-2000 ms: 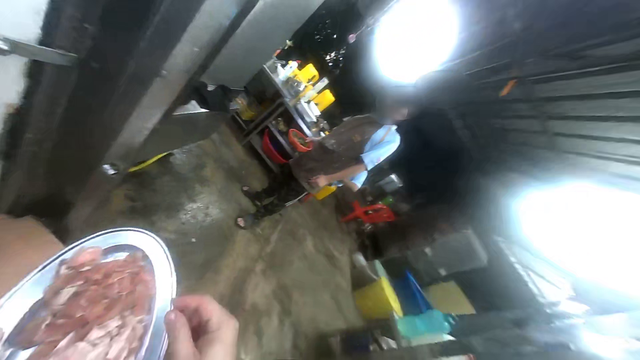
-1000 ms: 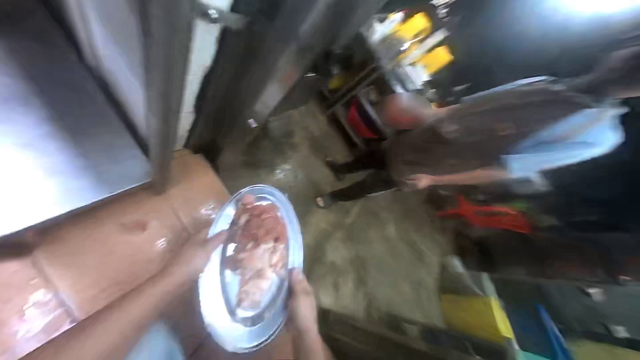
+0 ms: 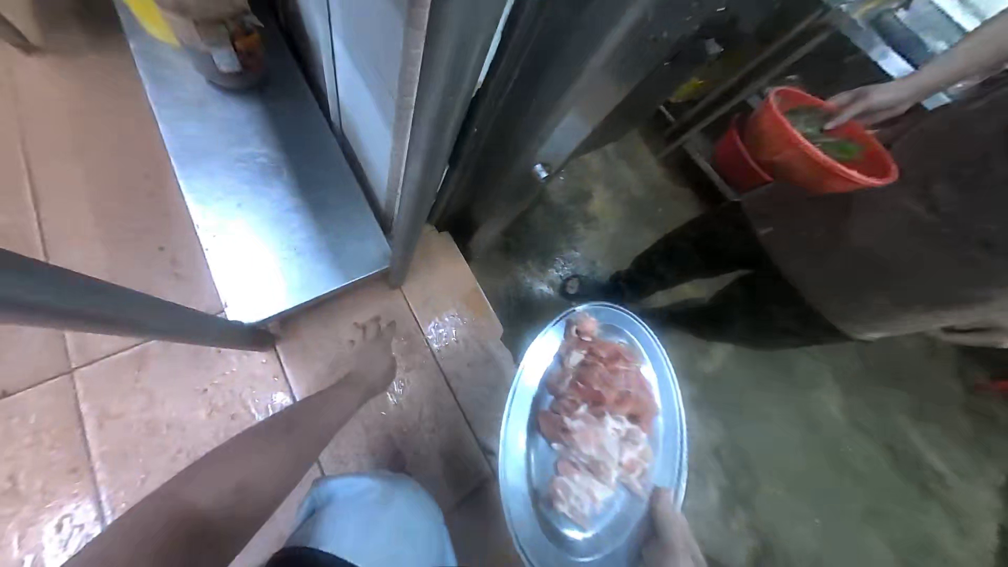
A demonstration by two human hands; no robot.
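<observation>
My right hand [image 3: 669, 531] grips the lower right rim of an oval metal plate [image 3: 516, 441], thumb on top and the other fingers mostly hidden. Pieces of raw, pinkish meat [image 3: 602, 409] lie heaped on the plate. My left hand [image 3: 374, 354] is off the plate, extended over the tiled floor; it looks empty, with its short-looking fingers slightly apart, somewhat blurred into the tiles. Its forearm comes in from the lower left.
A co-worker in a dark apron [image 3: 906, 236] stands at right, one hand in an orange basket [image 3: 850, 169] with greens. A metal shelf [image 3: 260, 189] holds a jar [image 3: 228, 59]. Metal posts [image 3: 441, 118] flank a wet tiled step [image 3: 465, 315] beside the concrete floor.
My left hand has let go of the plate, which it held one second ago. The co-worker now has a hand in the orange basket. The view has swung strongly.
</observation>
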